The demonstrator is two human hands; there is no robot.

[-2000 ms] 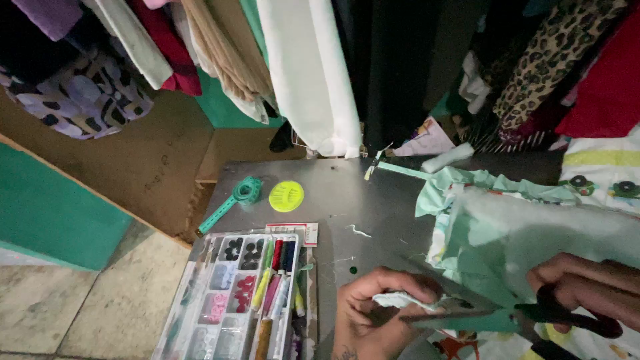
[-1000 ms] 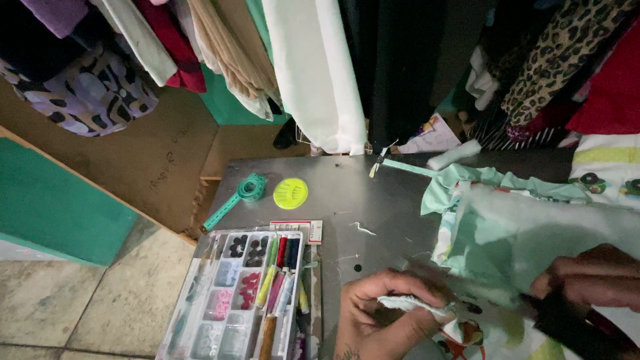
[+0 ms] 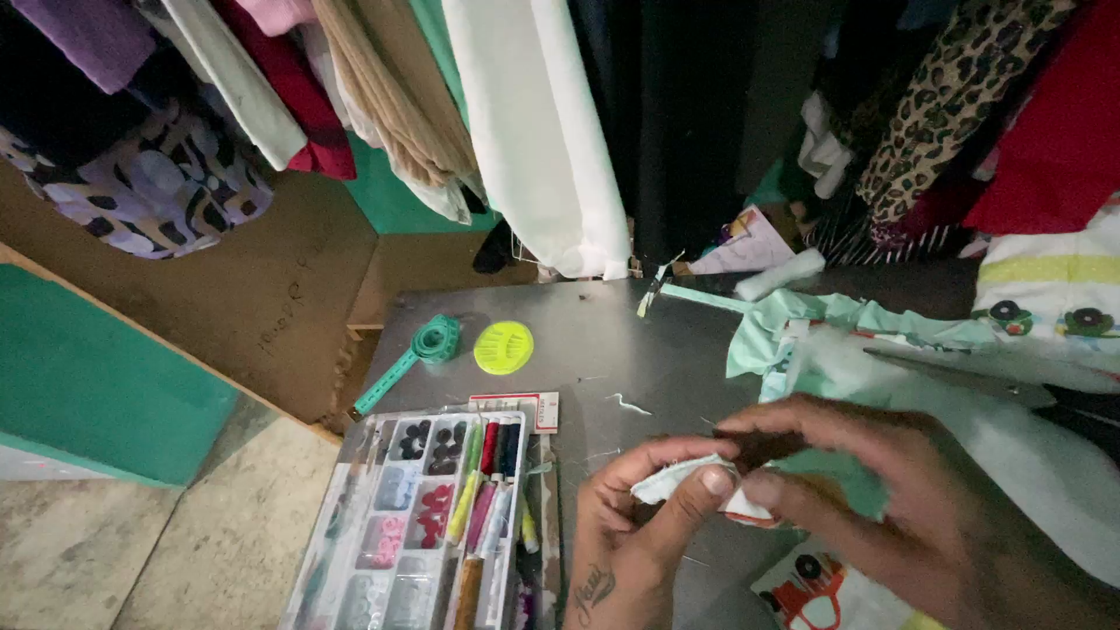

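A small folded piece of white fabric (image 3: 678, 479) is pinched between the thumb and fingers of my left hand (image 3: 639, 525). My right hand (image 3: 875, 499) is at the right end of the same piece, its thumb and forefinger close to the fabric; whether they grip it is unclear. Behind my right hand, scissors (image 3: 971, 376) lie on white padding (image 3: 857, 367), their handles partly outside the view. Mint-green ruffled fabric (image 3: 787, 319) edges the padding. Printed fabric with a red vehicle (image 3: 809, 582) lies beneath my right hand.
On the dark table (image 3: 595, 341) are a green tape measure (image 3: 435, 339), a yellow-green needle disc (image 3: 503, 347), a needle packet (image 3: 544, 411), a thread scrap (image 3: 628, 403) and a clear compartment box (image 3: 411, 525) of buttons and thread spools. Clothes (image 3: 542, 131) hang behind.
The scissors, earlier in my right hand, now lie on the padding. My right hand has moved left to the small white piece, which stays in my left hand.
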